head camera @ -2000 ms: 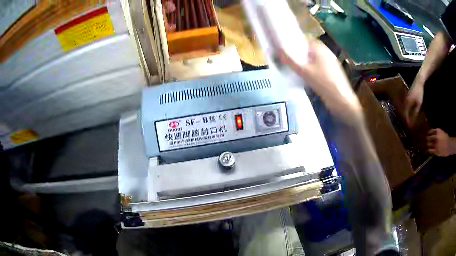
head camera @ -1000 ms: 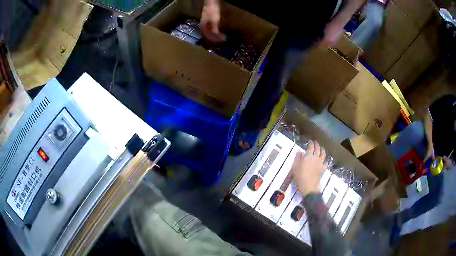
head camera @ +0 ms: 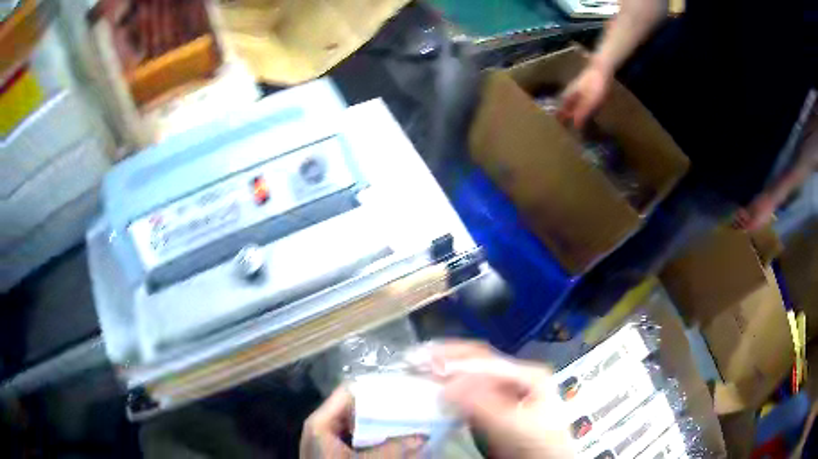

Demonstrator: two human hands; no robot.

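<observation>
A white product box (head camera: 395, 409) in a clear plastic bag (head camera: 372, 351) is held low in front of the sealer's right front edge. My left hand (head camera: 334, 430) grips the box at its left side and is cut off by the lower edge. My right hand (head camera: 491, 394), blurred, is at the box's right side with its fingers on the bag film. The pale blue-grey impulse sealer (head camera: 224, 211), its switch lit red, stands on its white work plate (head camera: 408, 184), with the sealing bar (head camera: 269, 296) along its front.
The supply carton with bagged watch boxes (head camera: 619, 394) is at lower right. Another person's hand (head camera: 587, 94) reaches into a second carton (head camera: 538, 170) on a blue stool (head camera: 516, 260). Tan cardboard (head camera: 309, 36) lies behind the sealer; a white machine (head camera: 40, 188) stands at left.
My right hand has left the supply carton and is now at the bagged box by the sealer. My left hand has come into view. The view has swung back left towards the sealer.
</observation>
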